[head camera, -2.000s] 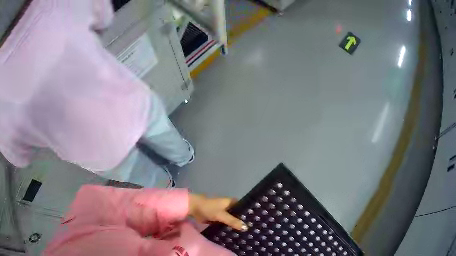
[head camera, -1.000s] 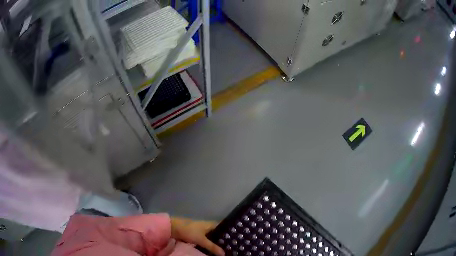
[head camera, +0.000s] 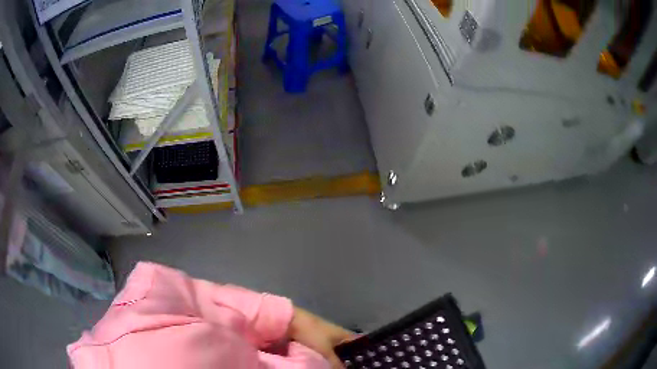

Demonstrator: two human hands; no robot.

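Observation:
A black component tray with rows of silver-white dots shows at the bottom edge, tilted and cut off by the frame. My left hand, in a pink sleeve, grips the tray's left edge; its fingers are partly hidden at the tray and by the frame's edge. My right hand is not in view.
A metal rack at upper left holds white sheets and another black tray. A blue stool stands behind yellow floor tape. A pale machine stands right. A person's grey-blue trouser leg is at far left.
The view has swung left toward the rack, stool and machine. The person in the light pink top has passed mostly out of view at the left. My left hand still holds the tray, now lower in frame.

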